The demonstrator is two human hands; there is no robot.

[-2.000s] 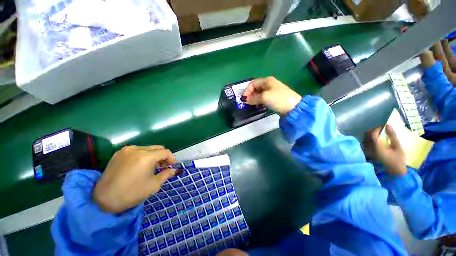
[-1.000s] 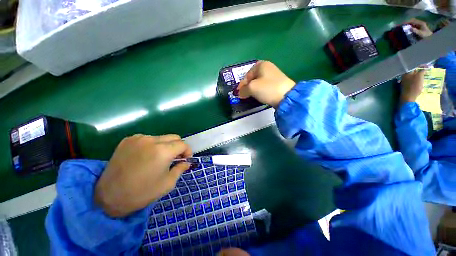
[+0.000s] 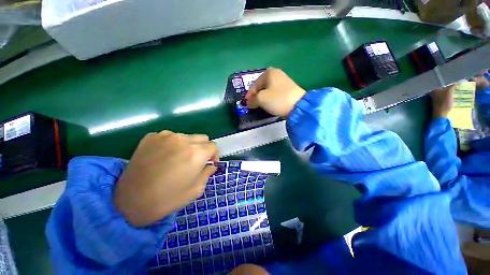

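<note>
My left hand [image 3: 166, 177] pinches the top edge of the label sheet [image 3: 225, 215], which has rows of small blue rectangles and a white bare strip at its top right. My right hand [image 3: 275, 94] is over a black product unit [image 3: 239, 115] on the conveyor. Its fingertips press at a small blue hologram sticker [image 3: 241, 108] on the unit's top, below the white barcode label [image 3: 250, 80]. The fingers hide part of the unit, and I cannot tell whether they still grip the sticker.
Another black unit [image 3: 32, 142] is at the far left; two more [image 3: 373, 63] are farther right on the green belt [image 3: 177, 80]. A white foam box [image 3: 139, 24] stands beyond it. A metal rail [image 3: 250, 140] runs along the near side. Another person's hand [image 3: 442, 102] is beside yellowish sheets [image 3: 463, 107].
The left unit has moved further left, partly out of the picture. My right hand stays at the middle unit, its fingertips at the blue sticker. My left hand keeps hold of the sheet.
</note>
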